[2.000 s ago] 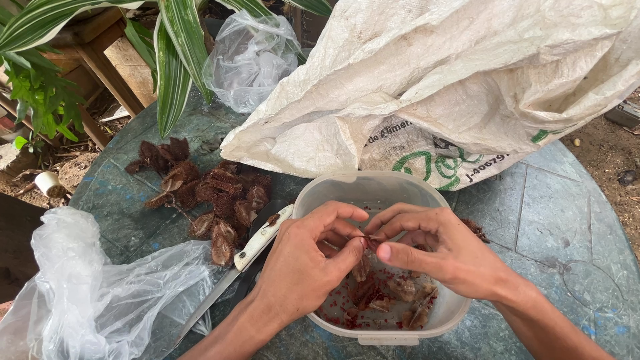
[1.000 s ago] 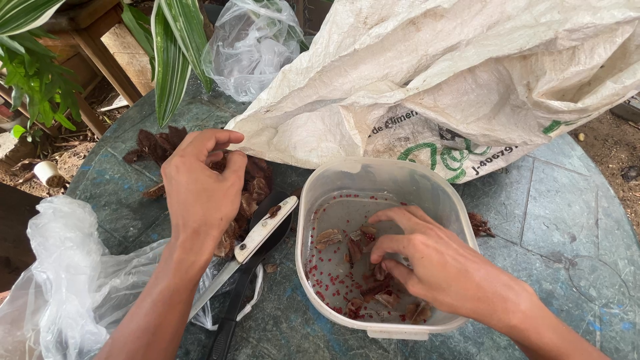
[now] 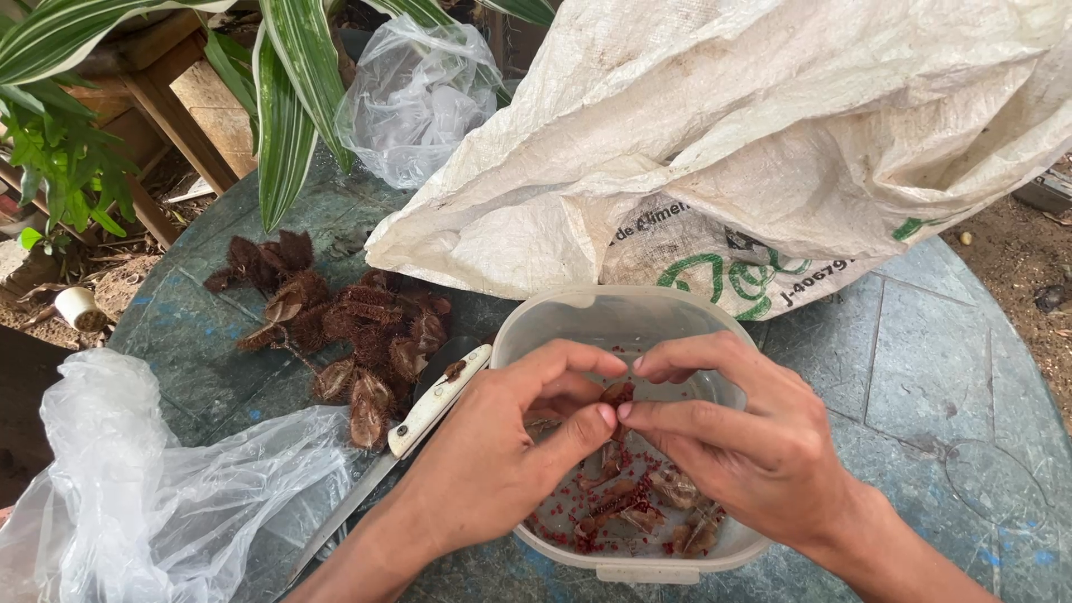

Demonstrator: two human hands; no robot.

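Over a translucent plastic container (image 3: 649,572), my left hand (image 3: 519,435) and my right hand (image 3: 745,435) meet with a brown annatto pod (image 3: 618,395) pinched between their fingertips. Red seeds (image 3: 557,511) and split pod shells (image 3: 678,490) lie on the container's bottom. Left of the container is a heap of spiny brown annatto pods (image 3: 364,322). Between heap and container rests a knife with a white handle (image 3: 440,400), its blade running down beside my left forearm. A dark utensil lies partly hidden beneath the knife.
A white woven sack (image 3: 670,151) bearing writing covers the back of the round table (image 3: 938,368). One clear plastic bag (image 3: 419,100) stands at the back, another (image 3: 167,494) at the front left. Striped plant leaves (image 3: 293,84) hang over the back left edge.
One second ago my left hand was over the pod heap and my right hand was inside the container. Both hands have since come together above the container, holding a pod.
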